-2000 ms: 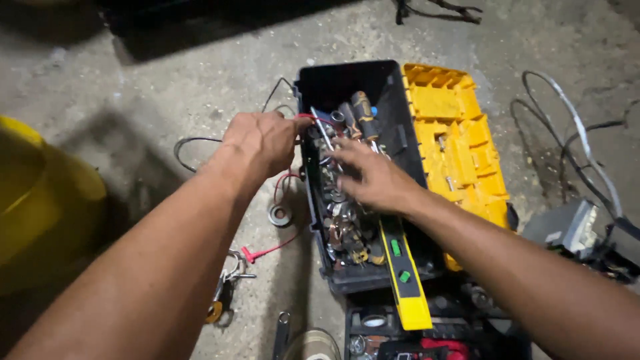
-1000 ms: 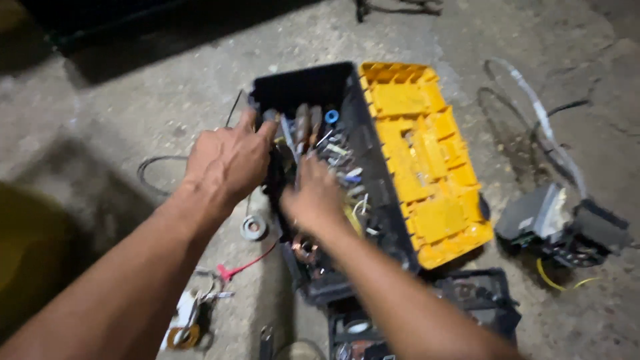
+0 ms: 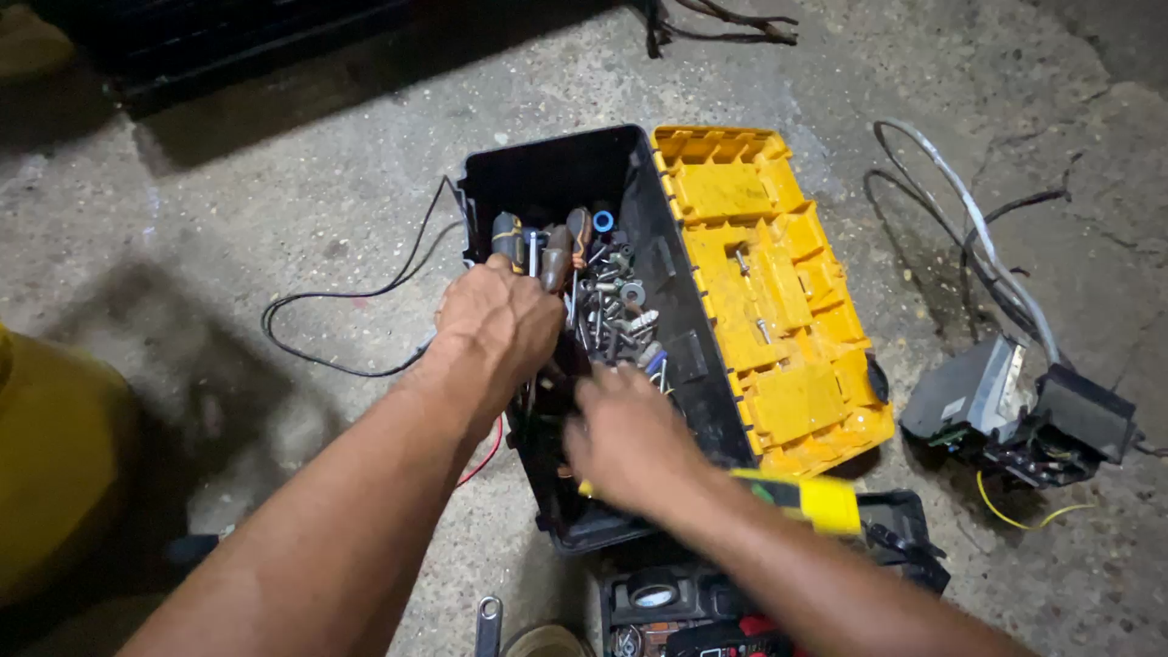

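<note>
An open black plastic toolbox (image 3: 680,351) holds screwdrivers (image 3: 555,257) and a jumble of bolts, sockets and washers (image 3: 631,294). Over its left wall, my left hand (image 3: 500,319) bends down beside a black-and-yellow handle (image 3: 508,239); its fingertips are hidden, so any grip is unclear. My right hand (image 3: 630,433), blurred, reaches into the near half of the box, its fingers low and partly lost in shadow. Under my right forearm a yellow spirit level (image 3: 829,505) sticks out past the near corner.
The toolbox's yellow lid (image 3: 776,301) lies folded back to the right. Farther right sits a grey electrical device (image 3: 967,388) with cables. A tray of small parts (image 3: 652,598) and a wrench (image 3: 489,625) are nearest me. A black cable (image 3: 338,294) loops on the concrete floor at left.
Both hands remain at the toolbox. My right hand has moved toward its near end, away from the screwdriver handles beside which it was two seconds ago. The view has shifted.
</note>
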